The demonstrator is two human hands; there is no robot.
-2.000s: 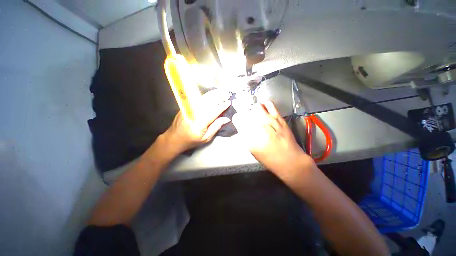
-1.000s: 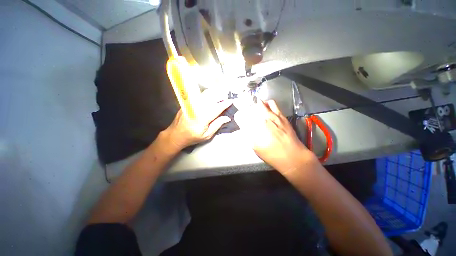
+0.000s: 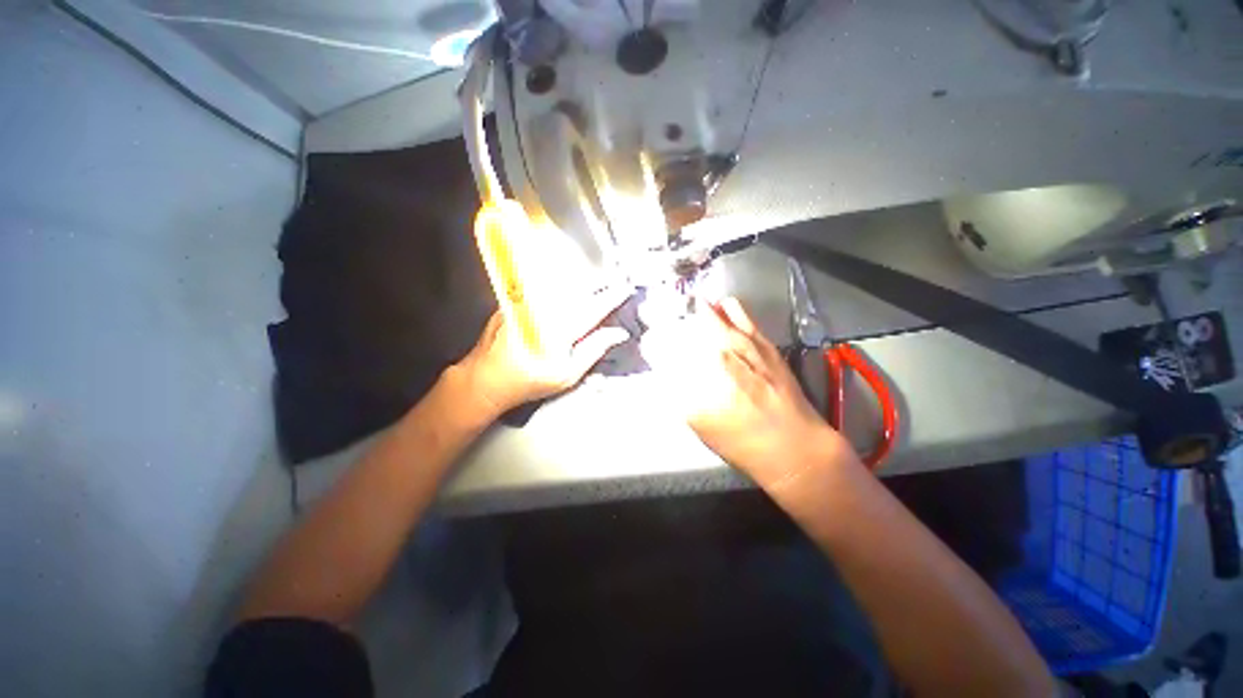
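Note:
A dark cloth [image 3: 375, 293] lies on the table left of the needle area, and a small part of it shows between my hands. My left hand [image 3: 525, 361] lies on the cloth, partly behind the lamp, with thumb and fingers apart. My right hand [image 3: 743, 389] lies flat just below the presser foot, its fingertips lost in glare. Whether either hand grips the cloth is unclear. The sewing machine head [image 3: 845, 123] spans the top. Its needle and foot are mostly washed out by light. Scissors [image 3: 863, 409] with a red handle loop lie right of my right hand.
A yellow-orange lamp [image 3: 506, 266] hangs over my left hand. A dark band [image 3: 954, 307] runs diagonally to a round black part [image 3: 1183, 431] at right. A blue crate [image 3: 1111, 545] stands below the table's right side. A pale wall [image 3: 123, 341] is at left.
The whole view has shifted, so the machine and table sit slightly lower in the picture. Both hands stay near the needle with little change in pose. The dark cloth's outline at left has changed slightly.

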